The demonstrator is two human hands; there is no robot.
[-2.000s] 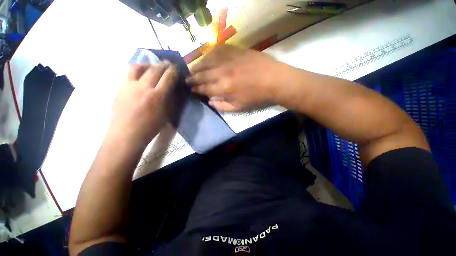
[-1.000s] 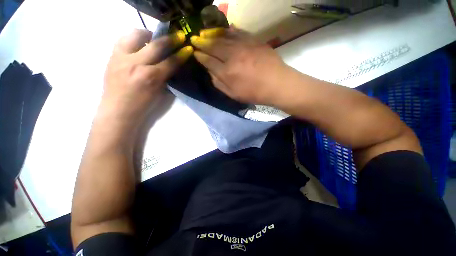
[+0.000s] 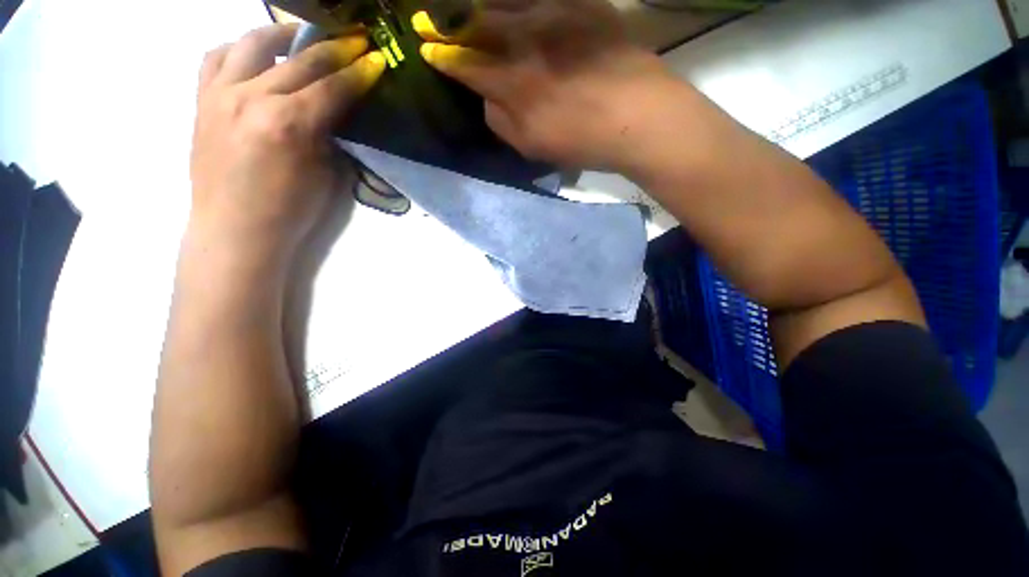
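The pale blue-grey panel [image 3: 530,242] trails from under the hands over the table's front edge. A dark panel [image 3: 434,135] lies against it, between the hands. The presser foot [image 3: 389,43] shows lit yellow-green at the top, between my fingertips. My left hand [image 3: 271,113] presses on the dark fabric left of the foot, its fingertips lit yellow. My right hand [image 3: 547,85] lies on the fabric right of the foot, fingers bent. The fabric under both palms is hidden.
A stack of black cut pieces [image 3: 32,271] lies at the left table edge. A blue perforated crate [image 3: 920,237] stands below the table at right. A printed ruler scale [image 3: 841,99] marks the white table. A small dark-rimmed oval [image 3: 381,194] shows beside the pale panel.
The hands have moved from the table up to the presser foot with the fabric. The pale panel's tail has swung right. The view has shifted, so the machine sits higher in the picture.
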